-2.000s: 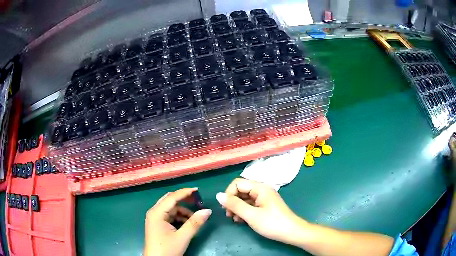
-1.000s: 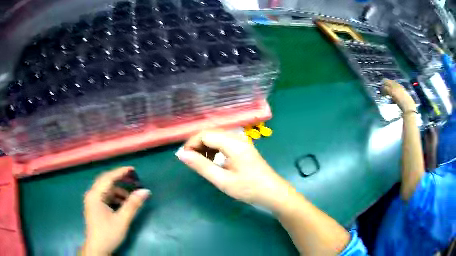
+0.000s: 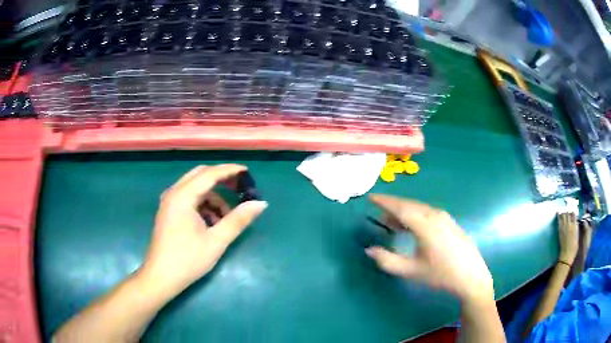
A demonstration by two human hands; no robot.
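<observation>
My left hand (image 3: pixel 194 224) holds a black device housing (image 3: pixel 246 186) on edge between thumb and fingertips, above the green mat. My right hand (image 3: pixel 429 251) is blurred, with thumb and index finger apart. A thin black ring (image 3: pixel 379 223) shows as a dark line between them; its far part is hidden or blurred. The clear blister tray stack (image 3: pixel 234 94), its top filled with black housings, stands behind on a red-pink tray (image 3: pixel 234 138). A crumpled white cloth (image 3: pixel 345 175) lies at the stack's front right.
Yellow-orange finger cots (image 3: pixel 400 167) lie beside the cloth. A red-pink turnover tray (image 3: pixel 17 228) is at far left. A tray of dark parts (image 3: pixel 539 130) and a yellow-brown frame (image 3: pixel 499 67) are at right. A co-worker's hands (image 3: pixel 569 238) and blue sleeves are at lower right.
The view has shifted. The ring that lay on the mat no longer shows there, and a thin dark line is now at my right fingers. The white bit at those fingertips is gone from sight.
</observation>
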